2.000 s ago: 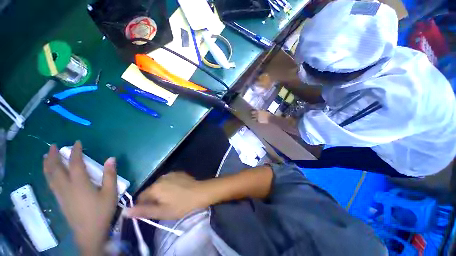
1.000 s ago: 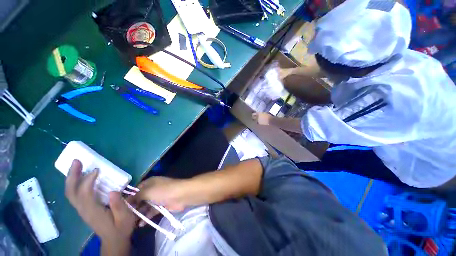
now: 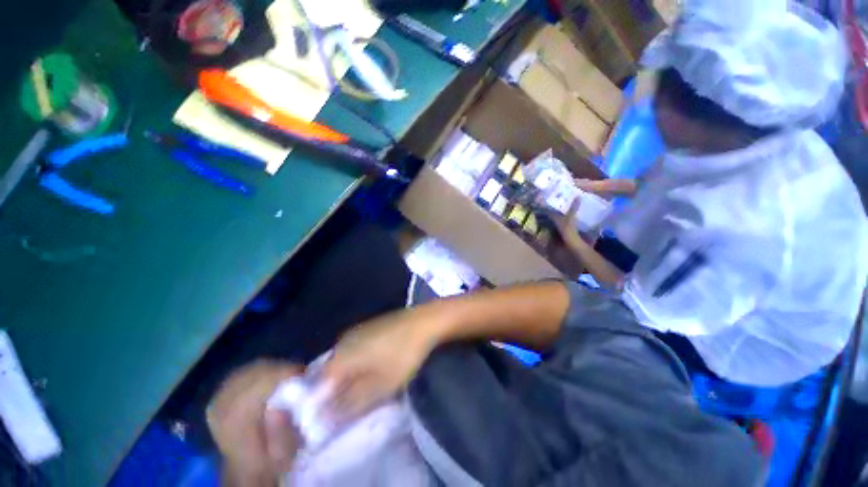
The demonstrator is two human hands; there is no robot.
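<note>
A blurred white case (image 3: 306,401) is low over my lap, between my hands. My left hand (image 3: 246,418) is bent around its left side, with the fingers on it, and is cut off by the bottom edge. My right hand (image 3: 376,366) lies at its right side, with its fingers over the white; blur hides whether they grip it. The white leads cannot be made out, and white cloth lies just below.
On the green bench (image 3: 190,295) are light-blue cutters (image 3: 81,171), dark-blue cutters (image 3: 205,162), a solder spool (image 3: 71,95), an orange-handled tool (image 3: 271,109) and a second white case (image 3: 24,404). At right, a person in white (image 3: 752,209) reaches into an open carton (image 3: 485,228).
The white case has moved from over the bench edge down to my lap, with both hands closer together around it. The view has shifted. The person at right now holds a white pack above the carton.
</note>
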